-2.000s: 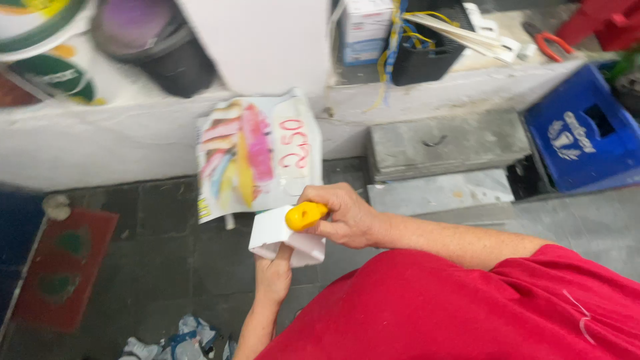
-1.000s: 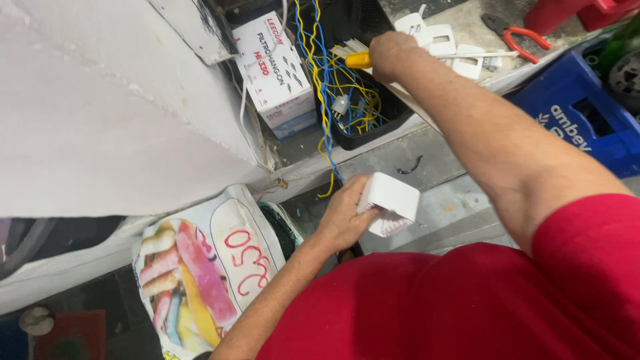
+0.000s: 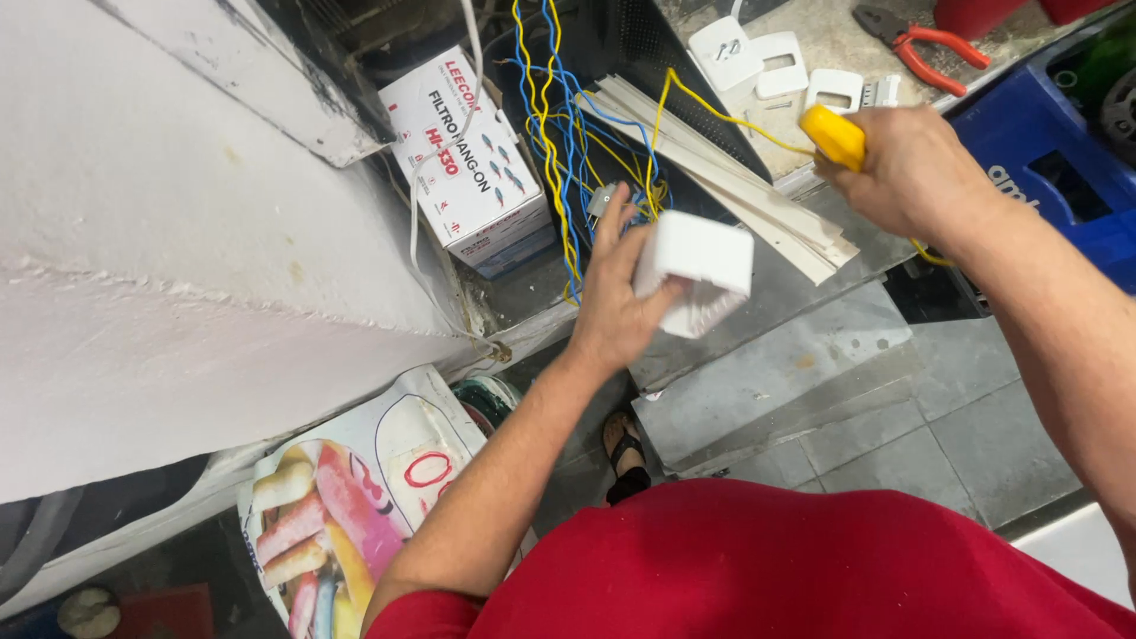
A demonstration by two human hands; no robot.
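My left hand [image 3: 617,302] grips a white plastic electrical surface box [image 3: 701,257], its open side facing down toward me. My right hand [image 3: 914,173] holds a yellow-handled tool [image 3: 832,138]; its working end is hidden. A yellow wire [image 3: 732,117] runs from the dark bin to my right hand and comes out again below it. Behind my left hand, twisted blue and yellow wires [image 3: 541,115] with a grey connector [image 3: 603,201] hang in and over the black plastic bin [image 3: 701,84]. White plastic trunking strips [image 3: 737,186] lean out of the bin.
A filter box [image 3: 470,151] stands left of the bin. White switch plates [image 3: 781,64], small screws and red-handled pliers [image 3: 923,44] lie on the ledge. A blue crate [image 3: 1021,151] is at the right, a grey step [image 3: 781,373] below, a printed banner [image 3: 355,524] at lower left.
My right hand, with the yellow-handled tool, has moved right from over the bin, and the yellow wire now stretches to it. My left hand still holds the white box, now nearer the bin.
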